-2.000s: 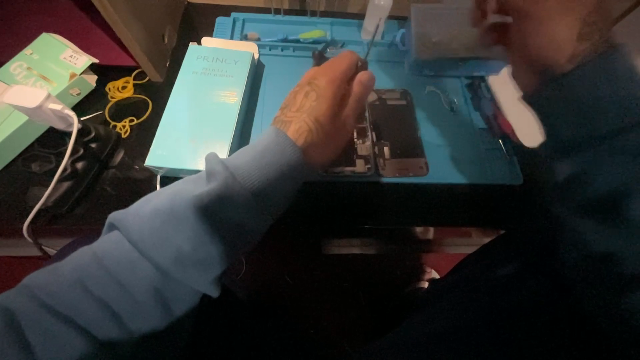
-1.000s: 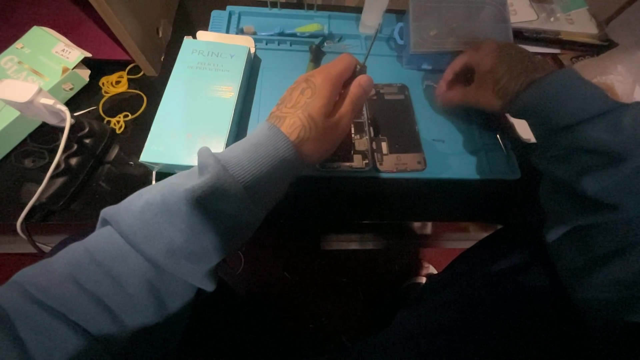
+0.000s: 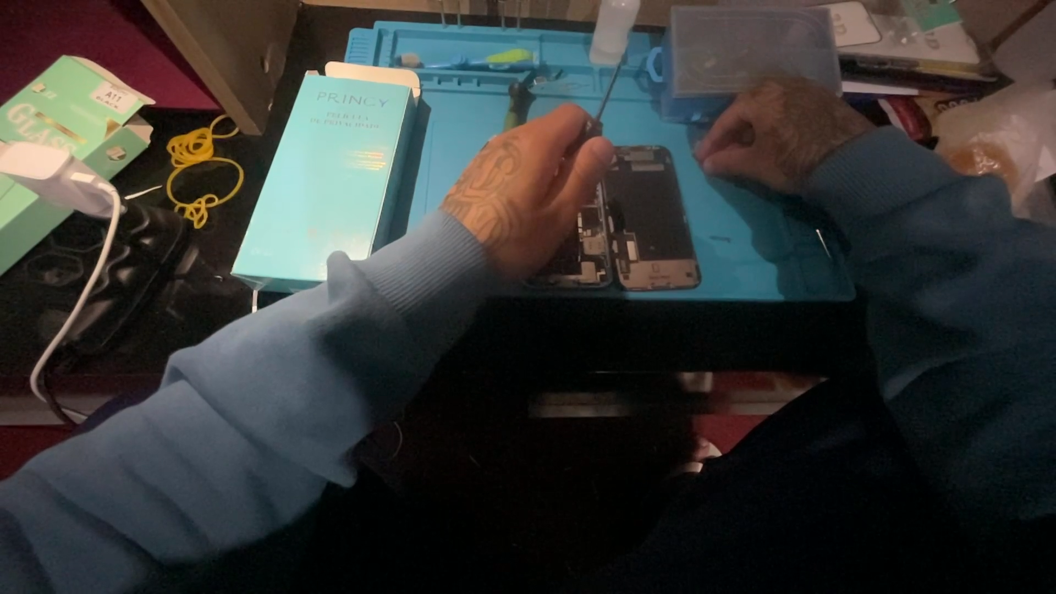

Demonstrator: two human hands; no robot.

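My left hand [image 3: 528, 190] grips a thin metal tool [image 3: 609, 89], perhaps a screwdriver or tweezers, whose shaft slants up from the fingers. Under and beside that hand lies an opened smartphone body [image 3: 592, 239], partly hidden by the palm. The phone's detached-looking screen assembly [image 3: 653, 219] lies inner side up along its right edge. My right hand [image 3: 763, 136] is at the right of the blue repair mat [image 3: 742, 264], fingertips pinched low over it near the blue plastic case; whether something small is between them cannot be made out.
A turquoise box [image 3: 330, 177] stands left of the phone. Behind are a green-handled tool [image 3: 517, 103], a brush [image 3: 470, 60], a white bottle [image 3: 615, 31] and a translucent blue case [image 3: 751, 54]. Yellow cord [image 3: 198, 169], a white charger [image 3: 49, 173] and a green box [image 3: 74, 124] lie at left.
My right hand has come down from over the blue case to the mat beside it. A white object seen near it two seconds ago no longer shows. My left hand has stayed over the phone.
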